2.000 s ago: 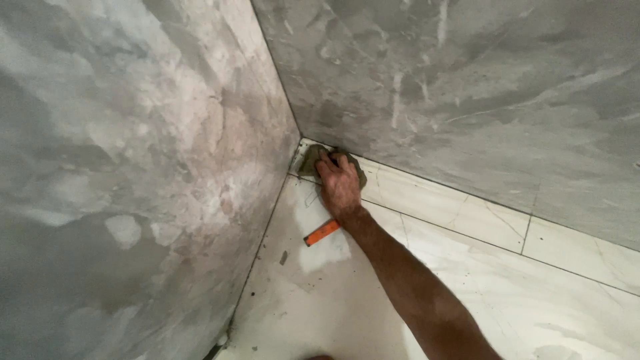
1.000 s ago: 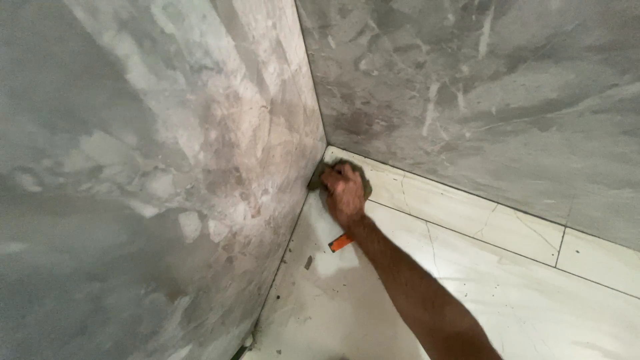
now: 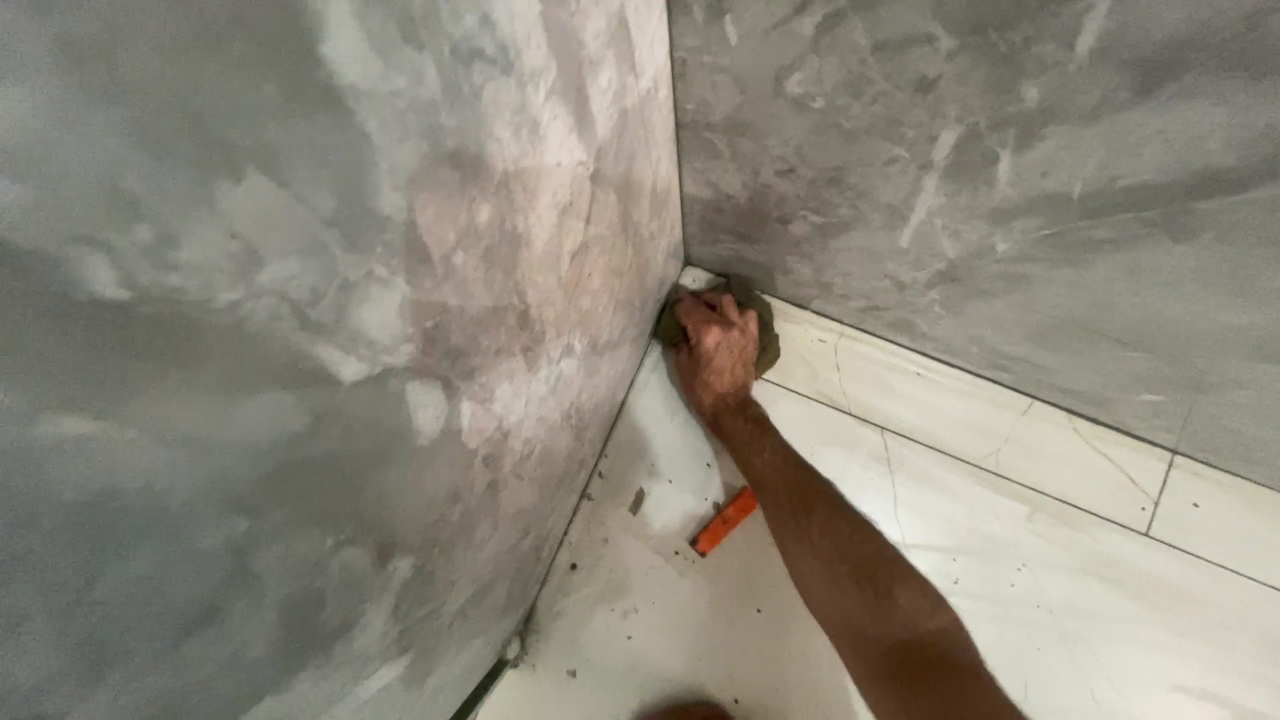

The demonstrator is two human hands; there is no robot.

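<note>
My right hand (image 3: pixel 718 350) presses a dark, greenish-brown sponge or cloth (image 3: pixel 766 335) onto the white tiled floor (image 3: pixel 800 620), right at the corner where two grey walls meet. Its fingers are bent over the sponge or cloth. Partly behind my forearm lies an orange tool or handle (image 3: pixel 725 522) on the floor. My left hand is not in view.
A grey marbled wall (image 3: pixel 350 350) rises on the left, and another grey wall (image 3: pixel 950 180) stands behind and to the right. Small bits of debris (image 3: pixel 637 501) lie on the floor near the left wall. A rounded skin-coloured shape shows at the bottom edge.
The sponge or cloth stays under my right hand, which has shifted slightly about the corner. The view has moved.
</note>
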